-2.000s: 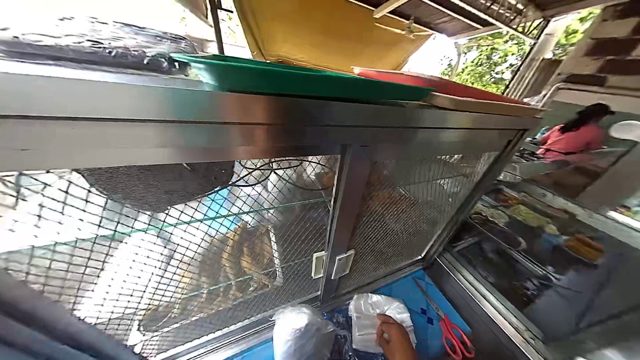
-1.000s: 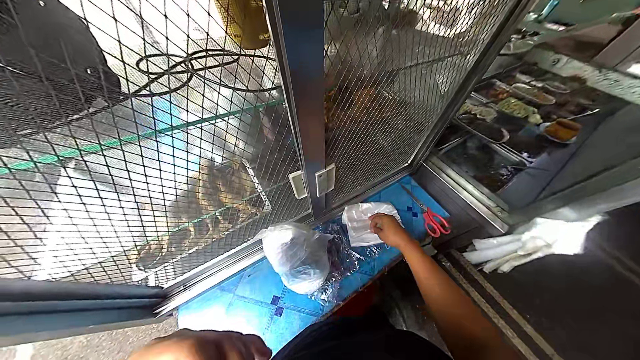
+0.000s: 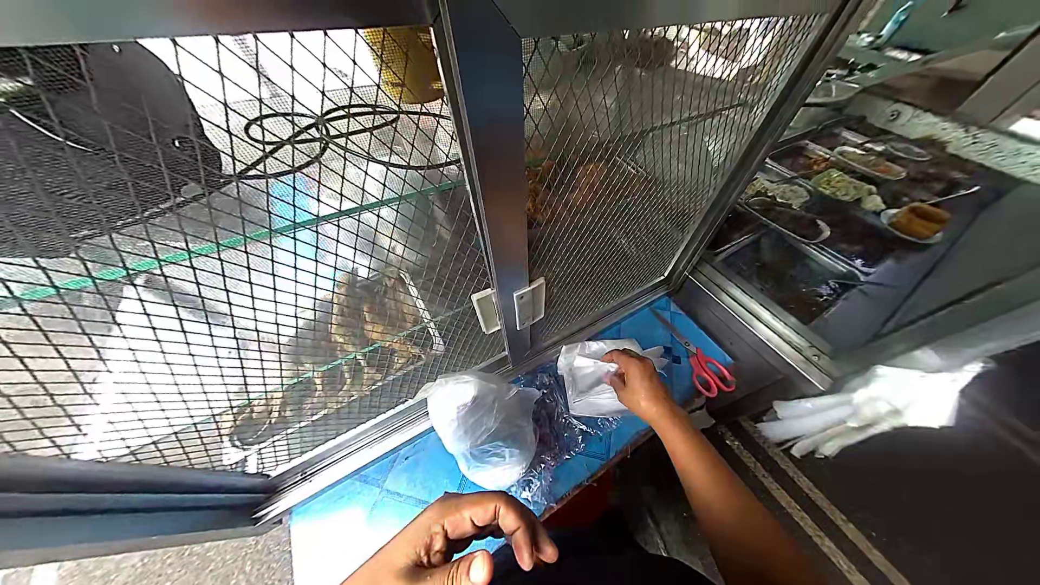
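My right hand [image 3: 638,383] pinches the edge of a stack of flat white plastic bags [image 3: 587,382] lying on the blue patterned shelf cover. Nearer the camera, my left hand [image 3: 475,532] hovers over the shelf's front edge with curled fingers apart and nothing in it. Between the two lie a bunched whitish plastic bag [image 3: 483,426], its contents not readable, and crumpled clear plastic [image 3: 556,443]. Scissors with red handles [image 3: 712,375] rest at the right of the stack, their blades pointing away to the back left.
A mesh-fronted metal display case with sliding doors and white handles [image 3: 530,303] stands behind the blue shelf [image 3: 382,491]; food sits inside on a tray. At right are a counter with dishes of food [image 3: 849,183] and white plastic bags [image 3: 886,402] hanging over the dark floor.
The view has tilted down from the case top to the shelf. My left hand, at the bottom edge a second ago, has moved right and up into view. My right hand remains at the white bags.
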